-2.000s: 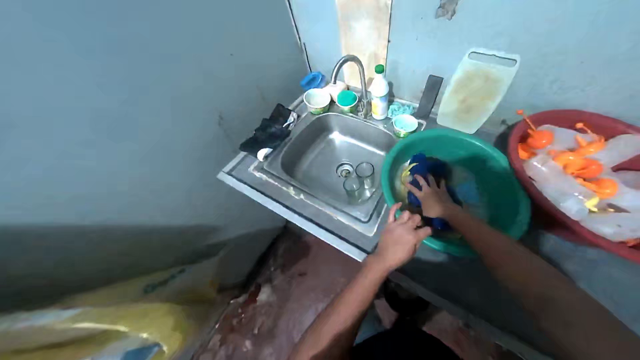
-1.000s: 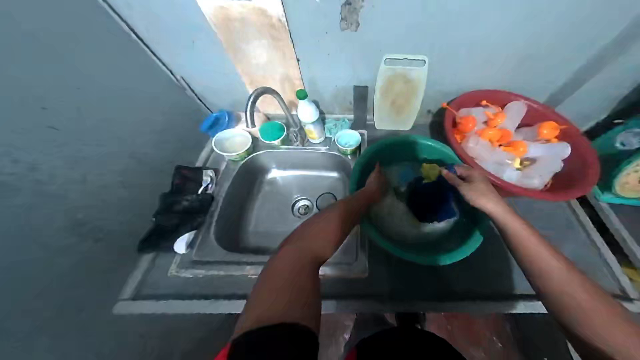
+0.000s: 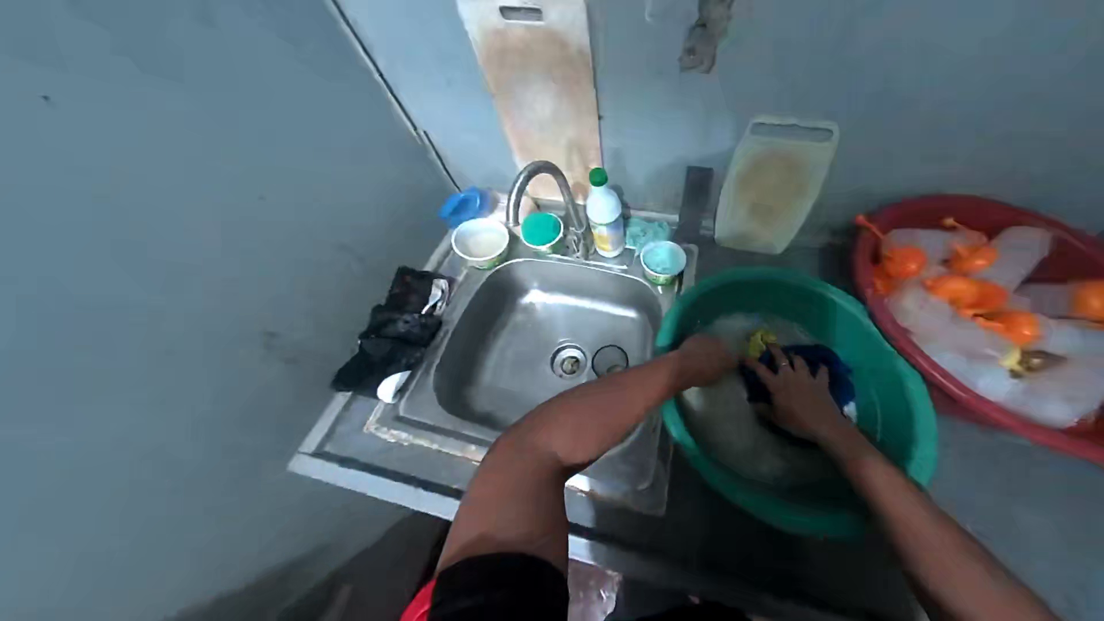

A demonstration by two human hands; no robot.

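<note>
A green plastic basin holds cloudy water and a dark blue cloth with a yellow part at its upper left. My right hand lies over the blue cloth, fingers spread across it. My left hand is inside the basin's left side, close to the cloth's left edge; its fingertips are hard to make out, so its hold cannot be told. Left of the basin, a stainless steel sink has a glass near its drain, partly behind my left forearm.
A red basin with orange-topped translucent items stands at the right. Behind the sink are a faucet, a white bottle and tubs. Black cloth lies at left. Cutting boards lean on the wall.
My right hand has moved from the basin's right side onto the blue cloth. My left hand remains at the basin's left side. The view has turned.
</note>
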